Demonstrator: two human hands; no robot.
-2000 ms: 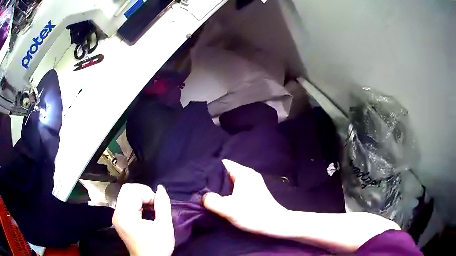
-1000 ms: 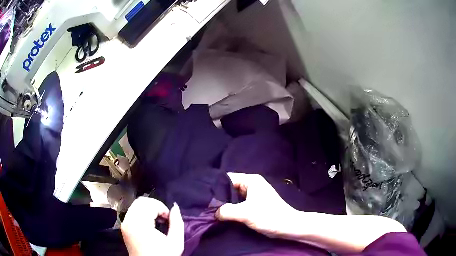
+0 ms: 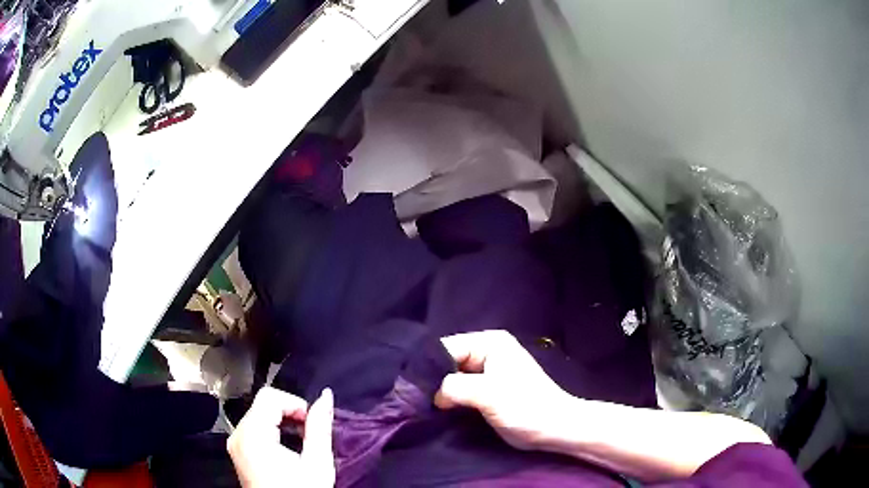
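A large dark purple garment [image 3: 362,267] fills the lap and the space beside the table. My right hand [image 3: 495,386] pinches its edge between thumb and fingers at the lower middle. A lighter, shinier purple lining [image 3: 367,429] runs between my two hands. My left hand [image 3: 286,443], partly cut off by the bottom edge, has its thumb and fingertips at the left end of this lining. Another dark cloth piece [image 3: 71,276] lies under the lit needle area of the sewing machine [image 3: 81,81] and hangs off the table.
On the white table [image 3: 181,205] lie black scissors [image 3: 160,84], red and black snips [image 3: 167,119] and a dark rectangle [image 3: 272,38]. An orange crate [image 3: 29,448] stands lower left. A crumpled clear plastic bag [image 3: 719,286] hangs by the grey wall. White material [image 3: 448,143] lies behind the garment.
My right hand has moved a little to the right along the cloth edge. My left hand has shifted slightly down. More of the shiny lining shows between them.
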